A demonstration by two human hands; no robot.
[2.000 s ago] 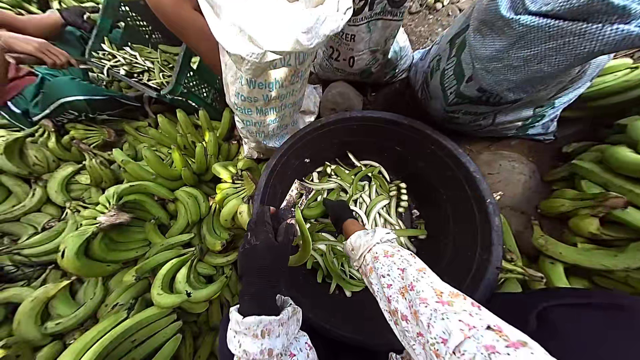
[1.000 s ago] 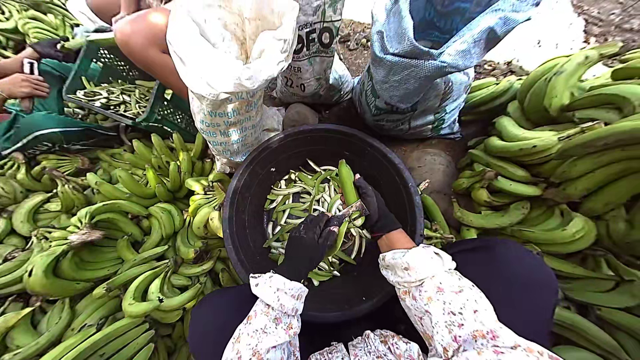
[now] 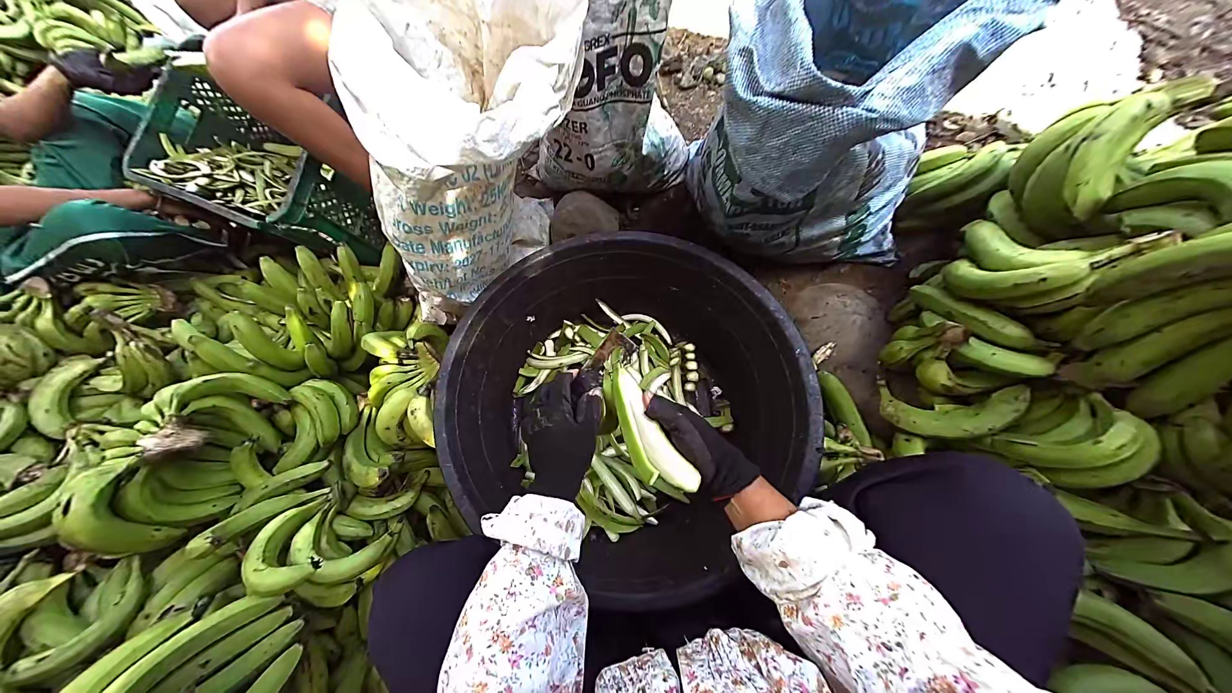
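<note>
My right hand (image 3: pixel 701 445), in a black glove, grips a green banana (image 3: pixel 650 433) over the black tub (image 3: pixel 464 423); pale flesh shows where part of its skin is off. Left of it, my black-gloved left hand (image 3: pixel 563 423) is closed around something at the banana's upper end. A brownish, blade-like piece (image 3: pixel 604 348) sticks up by those fingers, too unclear to name. Strips of green and white banana peel (image 3: pixel 616 486) lie in the tub beneath both hands.
Bunches of green bananas lie left (image 3: pixel 221 423) and right (image 3: pixel 1020 356). Beyond the tub stand a white sack (image 3: pixel 443 144), a printed sack (image 3: pixel 616 115) and a blue woven sack (image 3: pixel 808 144). Another person's arm reaches near a green crate (image 3: pixel 332 207) holding peel.
The banana, green on its visible side a second ago, now shows a long pale stretch. It has tipped downward in my right hand. Two seconds ago my right hand was in among the peel.
</note>
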